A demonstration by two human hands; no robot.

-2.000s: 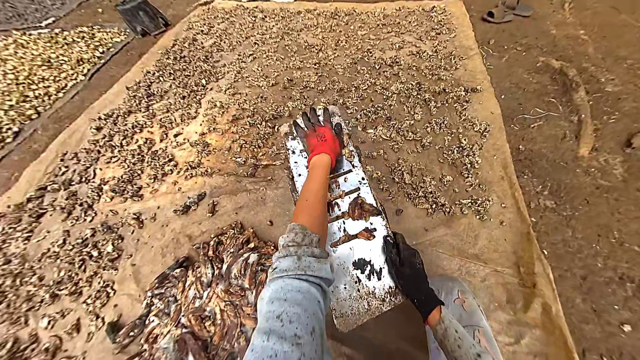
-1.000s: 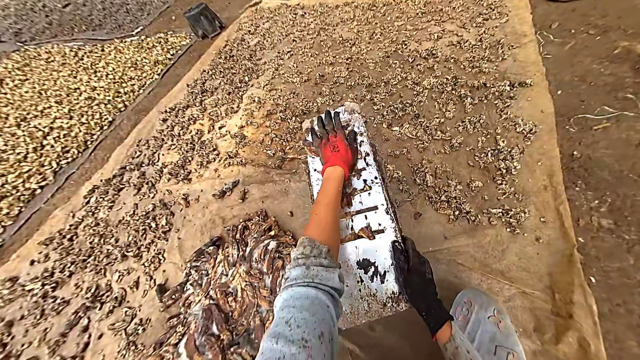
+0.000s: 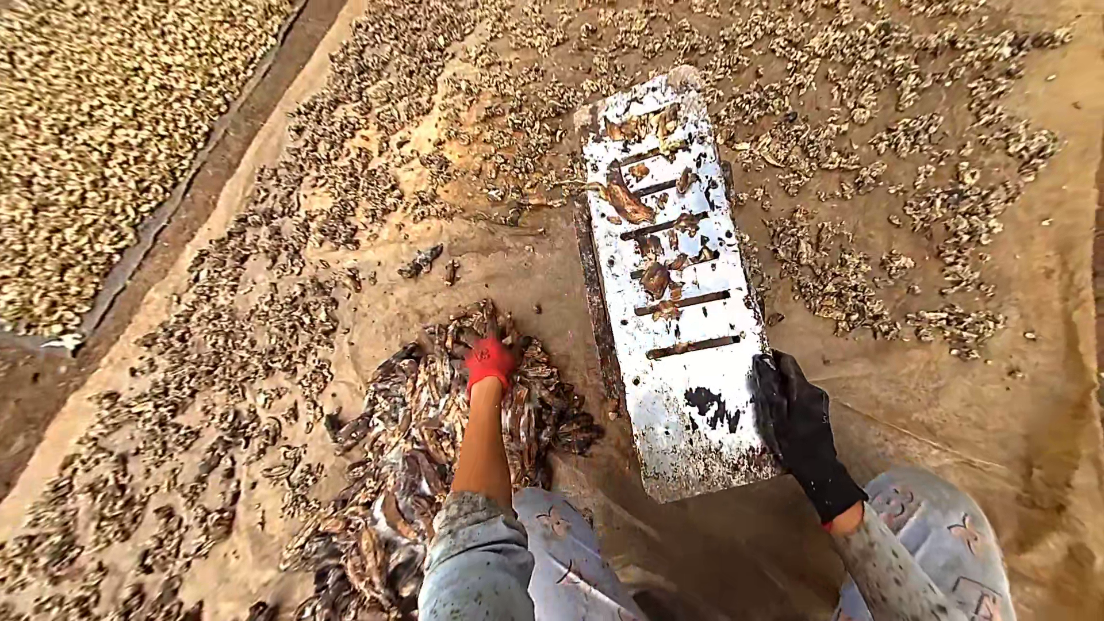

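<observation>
A white slotted board (image 3: 690,328), worn and stained, lies on the sheet in front of me with several brown peeled or sliced pieces (image 3: 625,200) on it. My right hand (image 3: 798,423), in a black glove, grips the board's near right edge. My left hand (image 3: 490,358), in a red and dark glove, reaches into a heap of long, dark brown, wet-looking pieces (image 3: 405,483) left of the board. Its fingertips are partly hidden among the pieces, and whether they hold any cannot be told.
A tan sheet (image 3: 914,388) covers the ground, with small slices (image 3: 957,207) scattered over it. At the upper left, pale pieces (image 3: 112,129) lie thickly spread on a separate dark-edged sheet. My knees (image 3: 931,526) are close to the board's near end.
My left hand has left the board's upper part and moved down left into the heap. The slots and brown pieces it covered now show. My right hand stays at the board's edge. The view has shifted.
</observation>
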